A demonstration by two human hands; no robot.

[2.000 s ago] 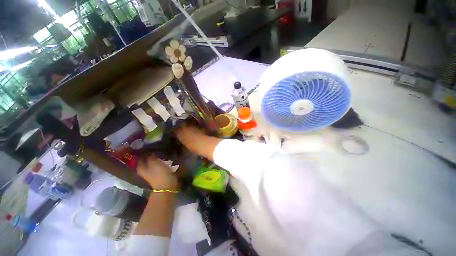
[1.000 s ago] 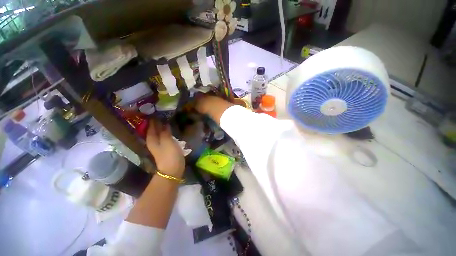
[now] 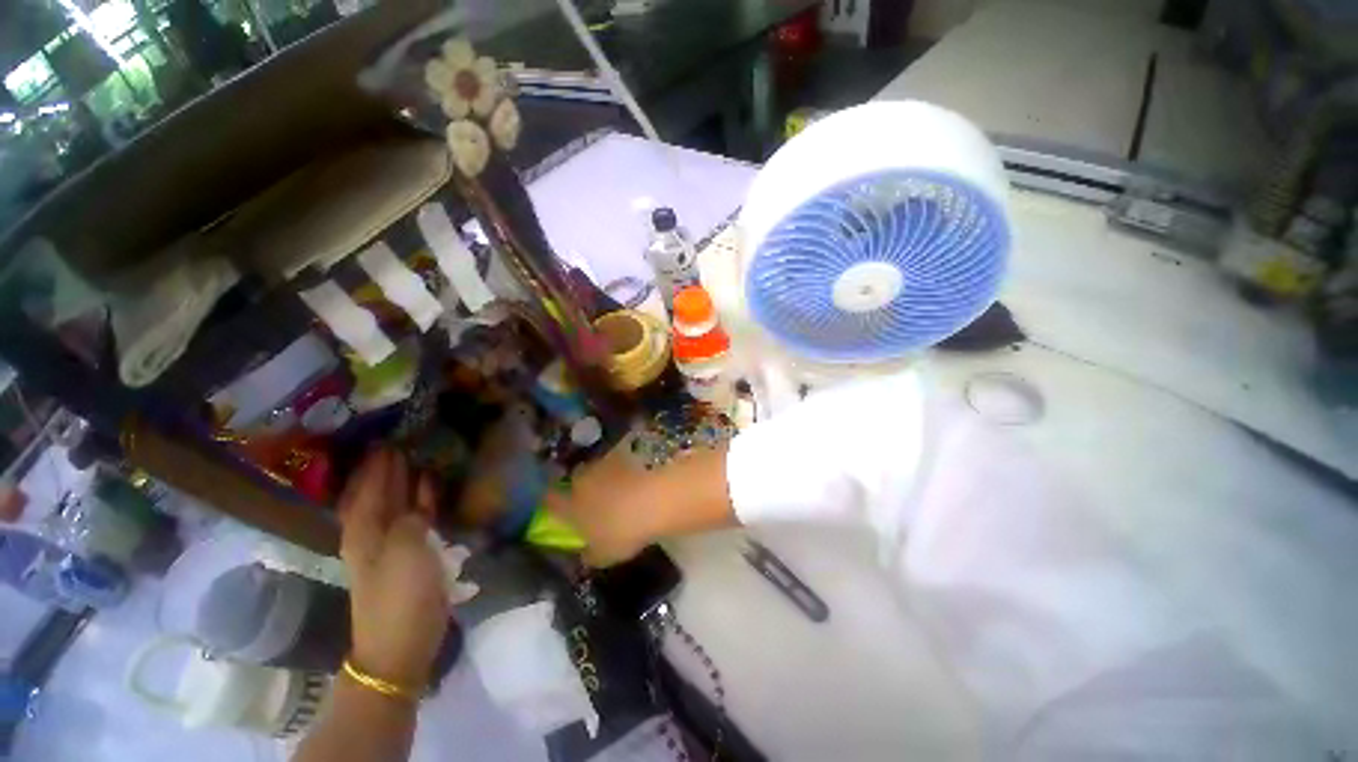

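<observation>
My left hand (image 3: 390,558) is raised at the shelf's front edge, with a gold bracelet on the wrist; its fingertips are blurred against the dark clutter. My right hand (image 3: 614,509) lies over the bright green-yellow pack (image 3: 554,530), which shows only in part beside the fingers; whether it grips the pack cannot be told. A black item with white lettering (image 3: 584,655) lies below, with a white tissue (image 3: 524,666) on its left. A dark phone-like slab (image 3: 641,584) and a beaded strap (image 3: 694,664) lie below my right hand.
A white fan (image 3: 876,238) with a blue grille stands right of an orange-capped bottle (image 3: 697,331) and a yellow round container (image 3: 632,351). Thread snips (image 3: 785,581) lie on the right table. A dark tumbler (image 3: 268,613) and white mug (image 3: 224,688) are at lower left.
My right hand has moved out of the shelf's clutter, down to the green-yellow pack, now mostly covered. The snips have come into view. The camera view has shifted.
</observation>
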